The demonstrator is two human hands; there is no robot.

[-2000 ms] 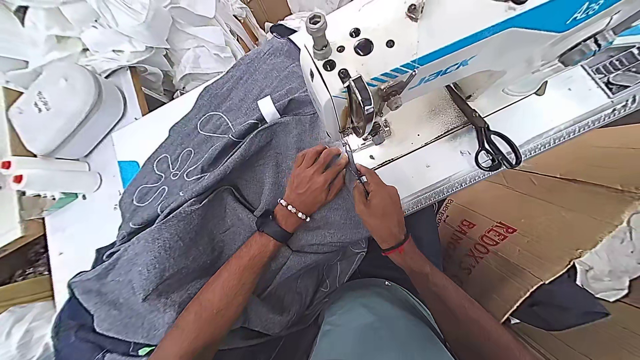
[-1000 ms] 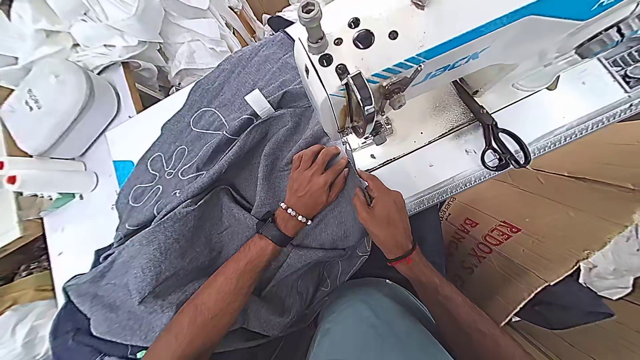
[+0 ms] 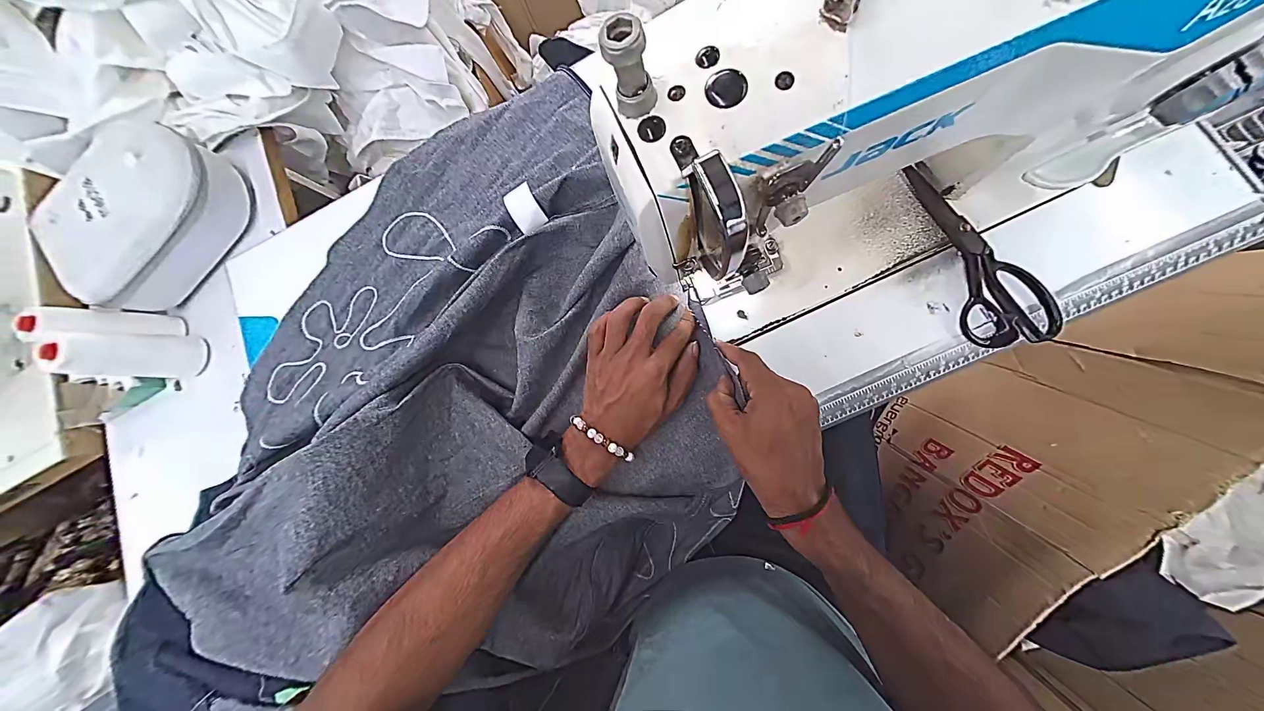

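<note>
A grey fabric garment (image 3: 434, 434) with white stitched flower outlines and a white tag (image 3: 524, 208) spreads over the sewing table. Its edge runs to the needle area of a white and blue Jack sewing machine (image 3: 889, 109). My left hand (image 3: 642, 370) lies on the cloth just in front of the presser foot (image 3: 699, 286), fingers bent and pressing it down; no held thing shows under it. Close to its right, my right hand (image 3: 775, 425) pinches the folded edge of the garment between thumb and fingers.
Black-handled scissors (image 3: 997, 296) lie on the machine bed at the right. Two white thread cones (image 3: 123, 341) and a stack of white shaped pieces (image 3: 148, 217) stand at the left. White cloth pieces (image 3: 257, 79) are heaped behind. Cardboard (image 3: 1066, 454) lies at the lower right.
My right hand has shifted slightly down, away from the needle. My left hand stays on the cloth.
</note>
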